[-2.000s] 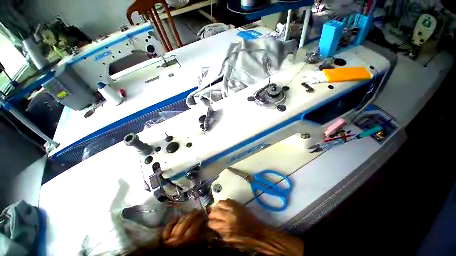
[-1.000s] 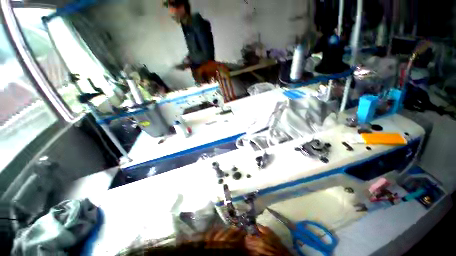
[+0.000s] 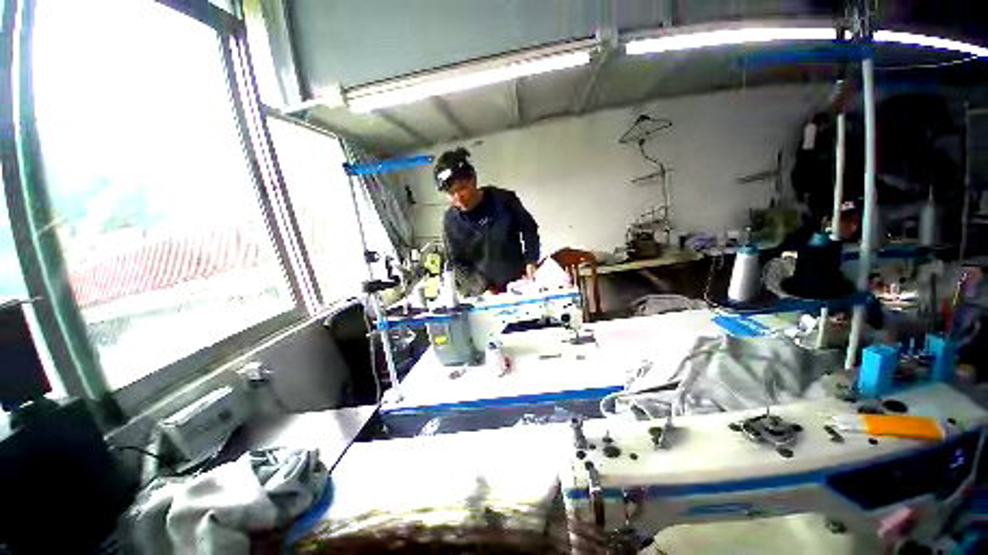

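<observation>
The white sewing machine head (image 3: 710, 457) with a blue stripe runs across the lower right. Its needle area (image 3: 598, 504) is low in the view, near the bottom edge. Light grey cloth (image 3: 710, 379) is heaped behind the machine head. More grey cloth (image 3: 233, 504) lies heaped at the lower left. A blurred brown band runs along the bottom edge left of the needle area; I cannot make out what it is. Neither my left hand nor my right hand can be made out.
A person (image 3: 488, 233) in dark clothes stands behind the second sewing machine (image 3: 520, 314). An orange-yellow bar (image 3: 901, 426) and blue holder (image 3: 878, 370) sit on the near machine. Thread cones (image 3: 745, 273) stand behind. A large window (image 3: 152, 195) is at left.
The view has tilted up and turned left. The machine has shifted down and right in the picture, the hands and blue scissors have left view, and the person's face and the ceiling lights now show.
</observation>
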